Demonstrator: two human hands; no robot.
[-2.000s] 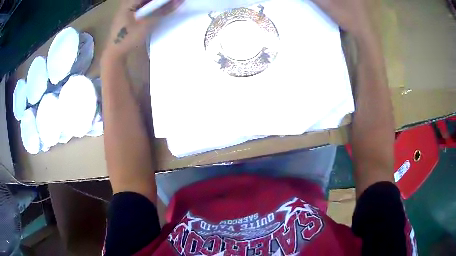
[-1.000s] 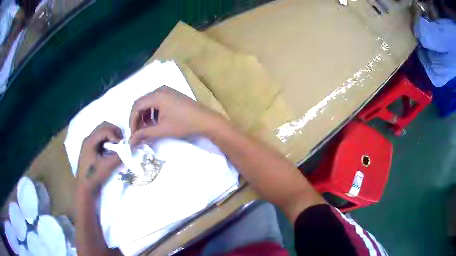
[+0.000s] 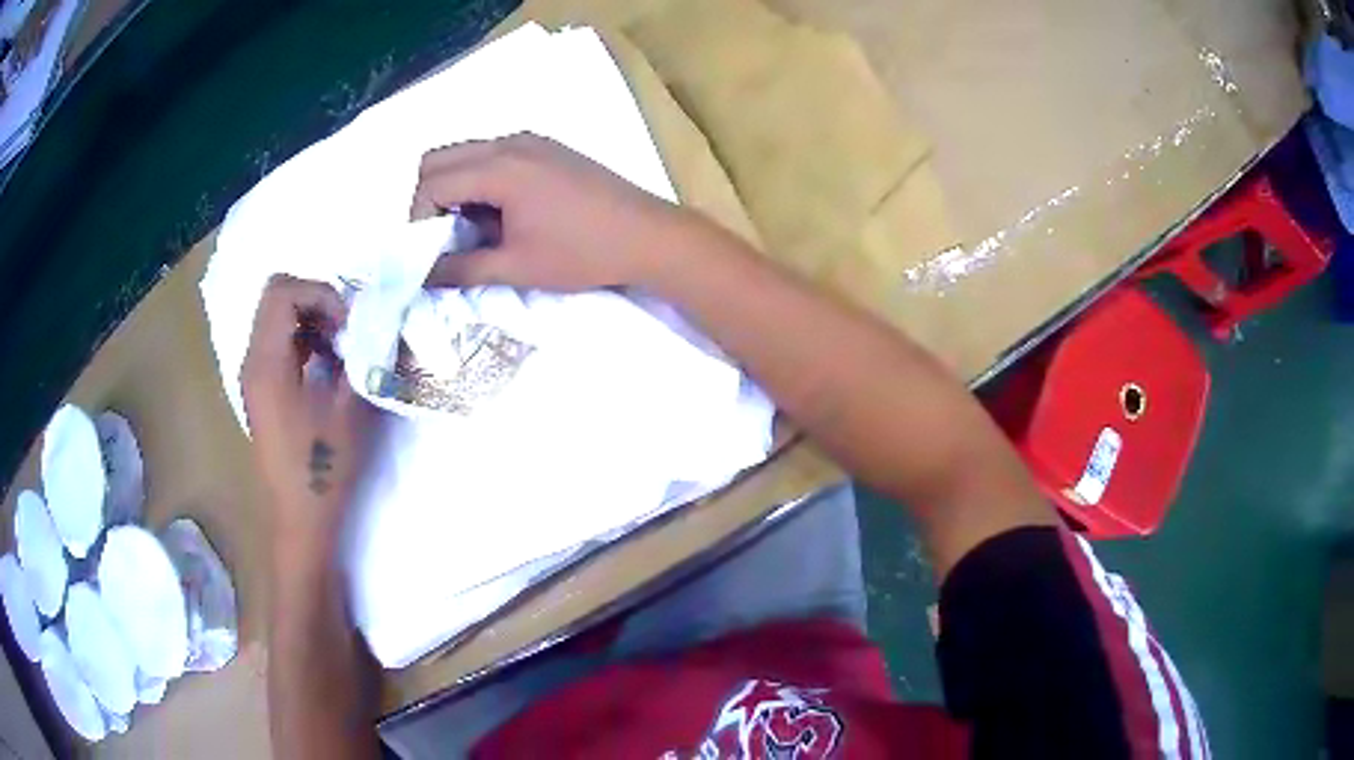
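The metal ring piece (image 3: 472, 374) lies on the white tissue stack (image 3: 520, 512), partly covered by crumpled tissue paper (image 3: 383, 305). My left hand (image 3: 302, 364) is at the left of the piece, its curled fingers closed on the tissue edge. My right hand (image 3: 527, 215) is above and right of the piece, fingers pinching a bunched strip of tissue. The fingertips of both hands are partly hidden by the paper.
Several white wrapped pieces (image 3: 141, 601) stand grouped at the lower left. Brown kraft sheets (image 3: 802, 112) lie beside the stack. A dark green belt (image 3: 253, 112) runs along the far left. Red stools (image 3: 1136, 431) stand below the bench at the right.
The view has swung right since the earliest frame. The ring lay uncovered then; tissue now covers part of it. Since one second ago, my hands have gathered more tissue over it.
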